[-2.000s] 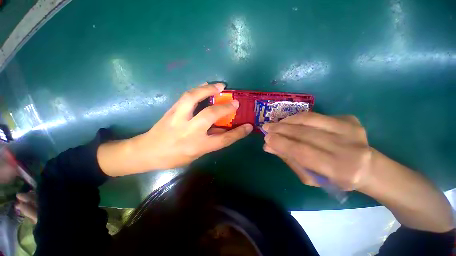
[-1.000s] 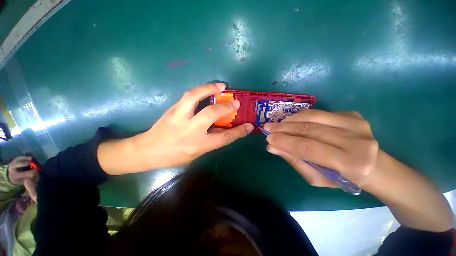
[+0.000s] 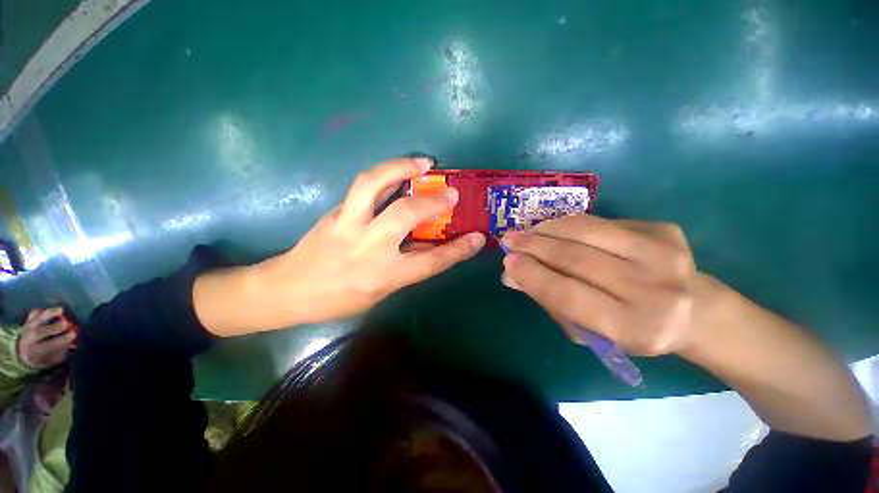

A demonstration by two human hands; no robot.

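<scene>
A red housing (image 3: 469, 204) lies flat on the green bench top, long side across the view. An orange piece (image 3: 433, 223) fills its left end and a blue and silver circuit board (image 3: 549, 204) its right end. My left hand (image 3: 357, 246) grips the left end, fingers on the far edge and orange piece, thumb at the near edge. My right hand (image 3: 607, 279) holds a slim purple pen-like tool (image 3: 609, 358). Its tip is at the near edge of the housing by the board's left corner, mostly hidden by my fingers.
The green bench top (image 3: 289, 77) curves round, with a pale rail (image 3: 67, 48) at the upper left. Another person's hand (image 3: 46, 337) holds something red at the left edge. Dark hair hangs at the bottom centre, over the bench's near edge.
The tool's rear end has swung left and toward me, and my right hand has shifted slightly left. The housing has moved slightly. The other person's hand has changed pose.
</scene>
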